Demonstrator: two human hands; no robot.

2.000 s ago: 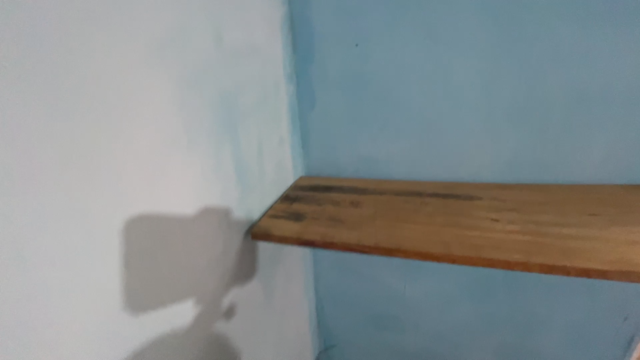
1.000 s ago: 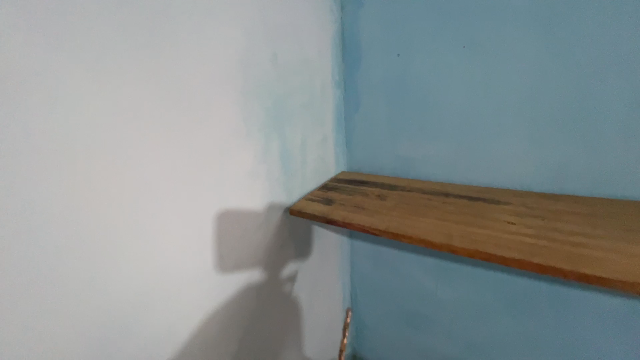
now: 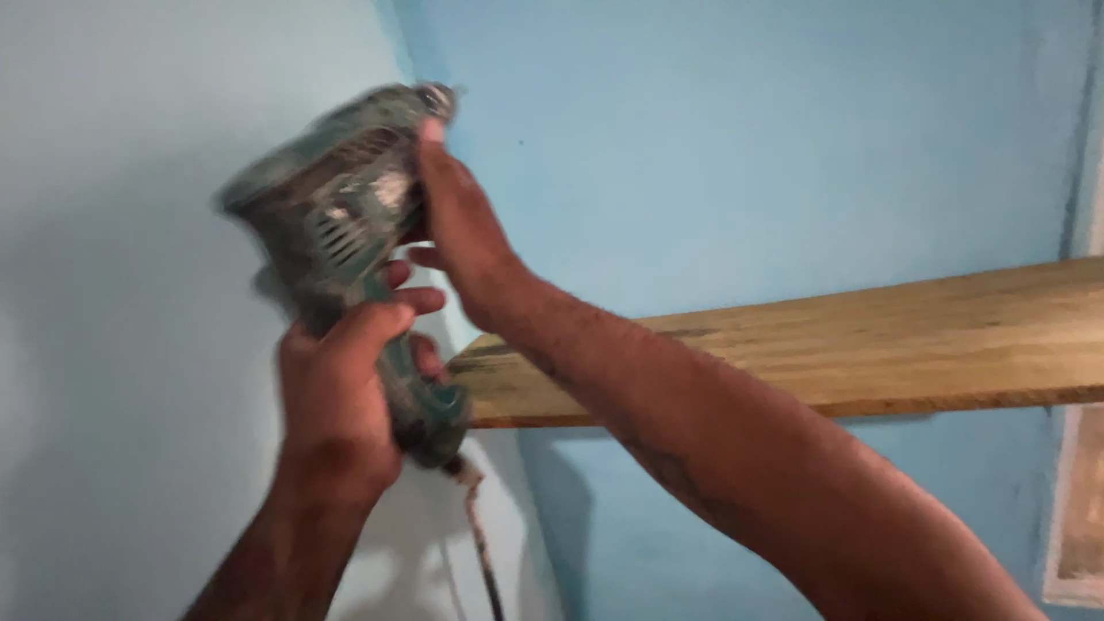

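Note:
A worn green corded rotary hammer drill point(image 3: 336, 203) is held up in front of the wall corner, its front end pointing up and right. My left hand point(image 3: 354, 379) is wrapped around its rear handle. My right hand point(image 3: 461, 207) grips the front of the body just behind the chuck point(image 3: 438, 99), with the thumb toward the chuck. The drill is blurred, and whether a bit is fitted cannot be told. Behind my right forearm, a wooden shelf board point(image 3: 862, 336) runs along the blue wall, its left end at the corner.
The drill's cord point(image 3: 483, 543) hangs down from the handle. A pale wall point(image 3: 112, 259) lies to the left and a blue wall point(image 3: 733, 155) behind. At the right edge, below the board, is part of a light frame point(image 3: 1065, 509).
Both my hands and the drill have come into view; neither earlier frame shows them. The view has shifted, showing the board at another angle and the frame at the right.

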